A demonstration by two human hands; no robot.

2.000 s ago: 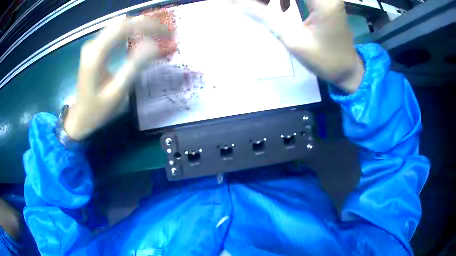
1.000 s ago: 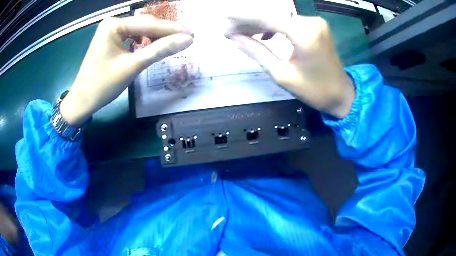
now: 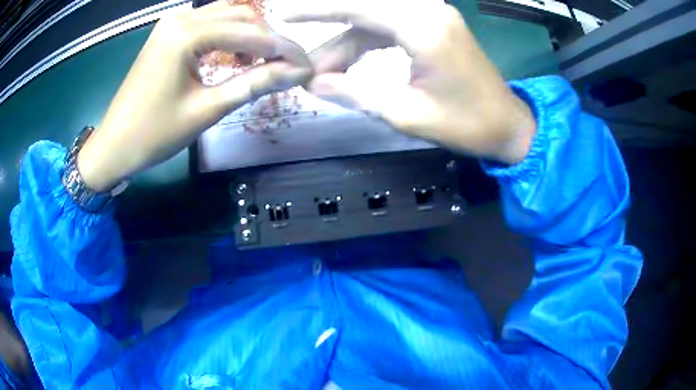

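A white parts tray with a dark rim lies in front of me, partly hidden by my hands. Small copper-coloured components are scattered on its left part, with more seen behind my left fingers. My left hand and my right hand meet above the tray, thumb and finger tips touching or nearly touching. Whether a tiny part is between the fingertips cannot be told. A dark assembly fixture with several square nests and bright screws lies along the tray's near edge, untouched.
A green bench mat is on the left, with silver-edged conveyor rails behind it. A grey metal frame stands at the upper right. Part of another person's arm shows at the lower left edge.
Both hands came in over the tray from apart, and their fingertips have now closed together at its middle. The fixture and tray appear slightly higher and further left in the picture.
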